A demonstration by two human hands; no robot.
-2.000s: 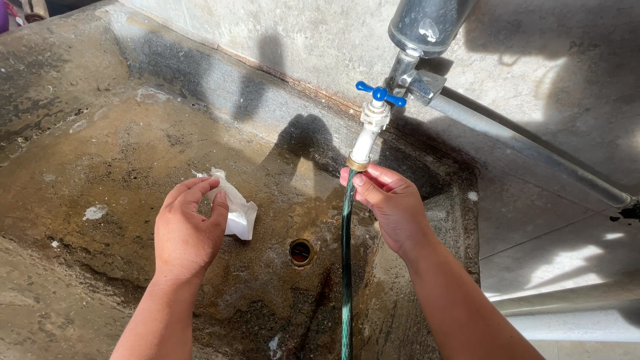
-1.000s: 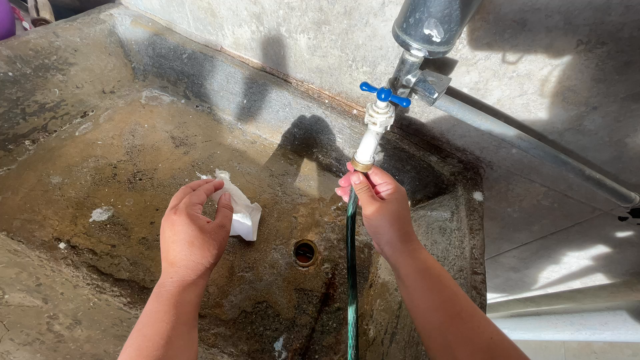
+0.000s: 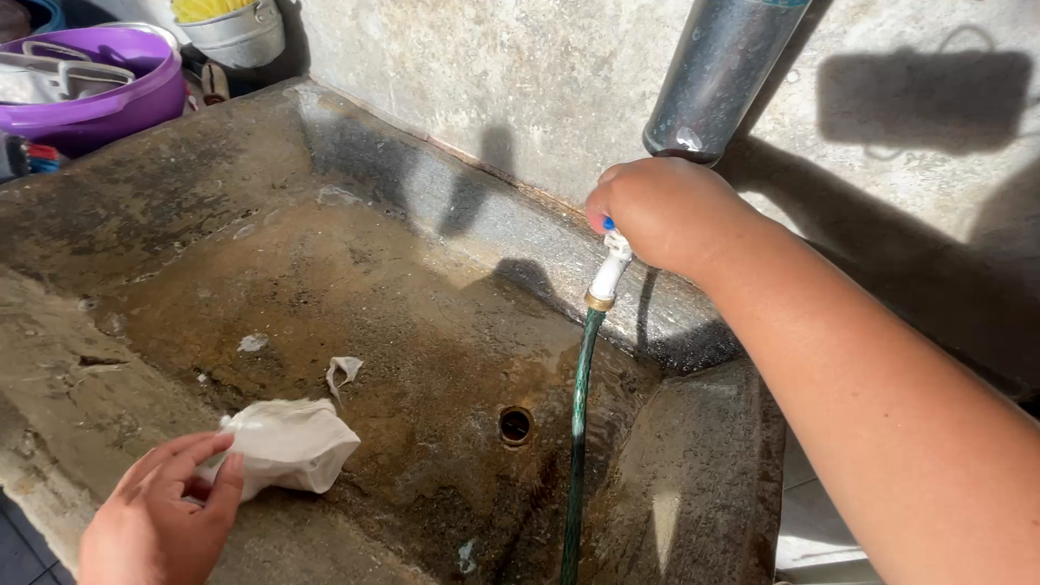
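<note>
Closed around the blue tap handle (image 3: 608,223), my right hand (image 3: 670,213) hides most of it. Below, the white tap body (image 3: 609,275) ends in a brass hose coupling (image 3: 600,301). A green garden hose (image 3: 579,406) hangs from that coupling into the concrete sink (image 3: 390,268). At the lower left, my left hand (image 3: 175,496) pinches a crumpled white cloth or wrapper (image 3: 296,447) between thumb and fingers; its exact material I cannot tell. A thin white strip (image 3: 344,371) sticks up behind it.
The sink's round drain hole (image 3: 515,426) lies left of the hose. A grey cylinder (image 3: 719,77) is above the tap, against the concrete wall (image 3: 487,81). Past the sink's far left edge stand a purple tub (image 3: 122,101) with metal items and a metal bucket (image 3: 236,36) with something yellow.
My right hand has left the hose coupling and moved up to the blue tap handle. My left hand has moved left and nearer with the white item. The view has shifted.
</note>
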